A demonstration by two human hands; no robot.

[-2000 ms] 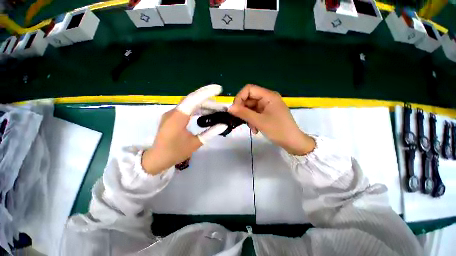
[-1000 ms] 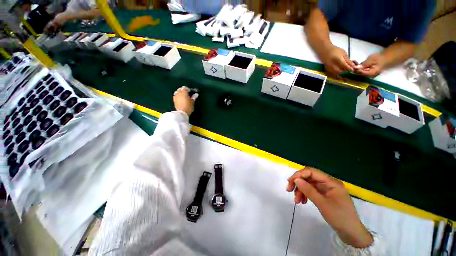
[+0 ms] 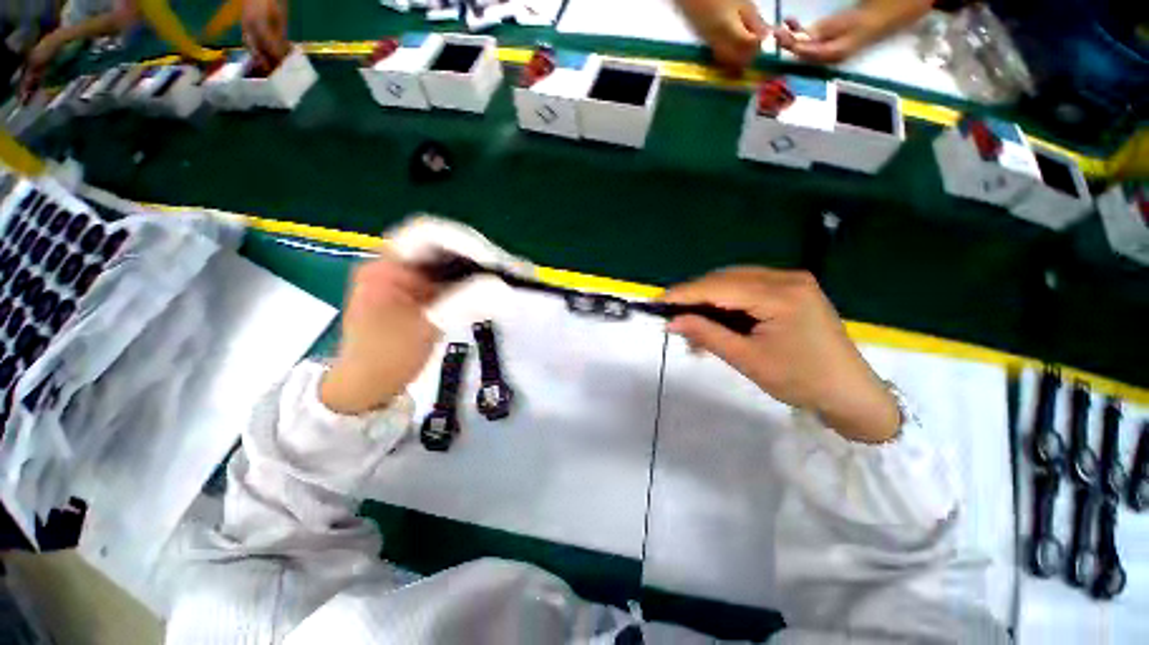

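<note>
My left hand (image 3: 393,315), with white cots on its blurred fingers, holds one end of a black watch strap (image 3: 542,289). My right hand (image 3: 781,330) pinches the other end between thumb and fingers. The strap is stretched nearly level between both hands, above the back edge of the white mat (image 3: 567,441). A small pale-marked piece shows near its middle. Two black wristwatches, one on the left (image 3: 441,406) and one beside it (image 3: 490,373), lie on the mat below my left hand, heads toward me.
Open white boxes (image 3: 586,101) stand along the green belt (image 3: 315,189), where a black watch (image 3: 431,160) also lies. A tray of dark round parts (image 3: 57,258) and crumpled film (image 3: 139,328) are at left. Rows of watches (image 3: 1081,485) lie at right. Other people's hands (image 3: 825,38) are opposite.
One second ago my left hand reached over the belt and my right was empty. Now both hold a strap over the mat. The view has turned back toward the mat.
</note>
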